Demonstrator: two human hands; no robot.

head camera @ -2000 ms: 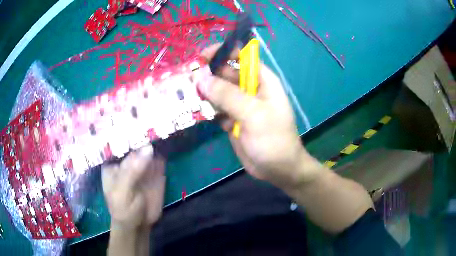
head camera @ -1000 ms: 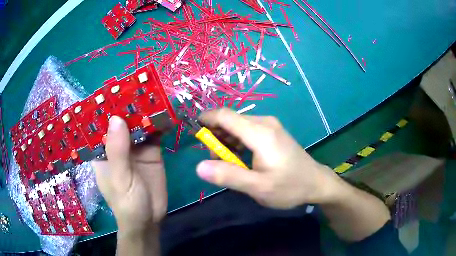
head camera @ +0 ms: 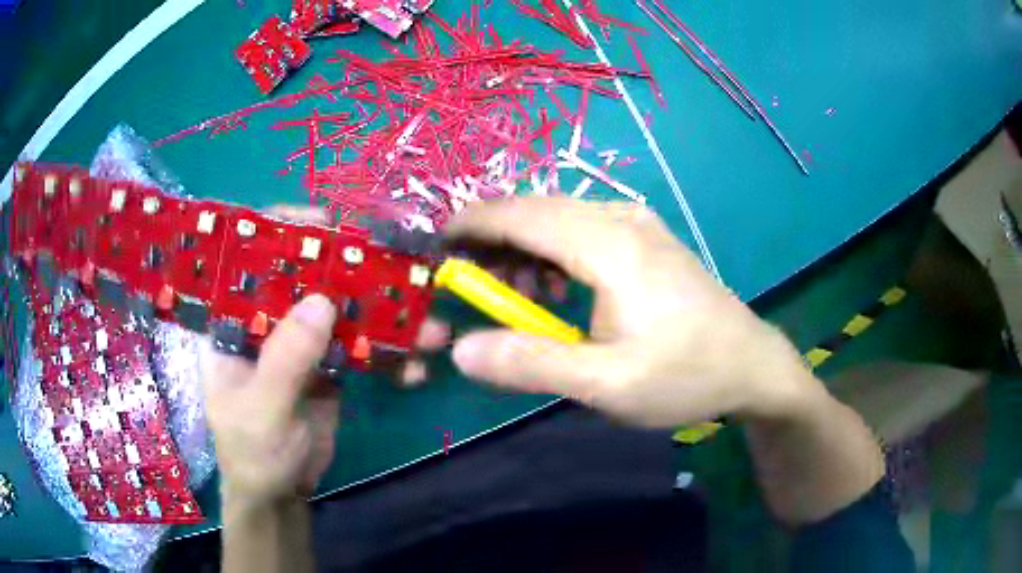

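A red PCB strip (head camera: 230, 269) with white, black and orange components is held above the bench, its left end blurred. My left hand (head camera: 269, 414) grips it from the near side, thumb on its face. My right hand (head camera: 639, 313) holds the yellow-handled cutters (head camera: 510, 302) at the strip's right end. The dark jaws are blurred near the strip's far right corner; whether they touch it I cannot tell. My right fingers partly hide the cutters.
Red PCB panels (head camera: 118, 425) lie on bubble wrap (head camera: 191, 392) at left. A heap of red rail scrap (head camera: 448, 112) lies beyond the strip. Single boards (head camera: 272, 54) lie at the far side. Long rail strips (head camera: 728, 84) lie far right. Cardboard (head camera: 969, 213) stands beyond the bench edge.
The strip has swung from sloping up to the right to sloping down to the right, its left end raised. The cutters and my right hand stay beside its right end.
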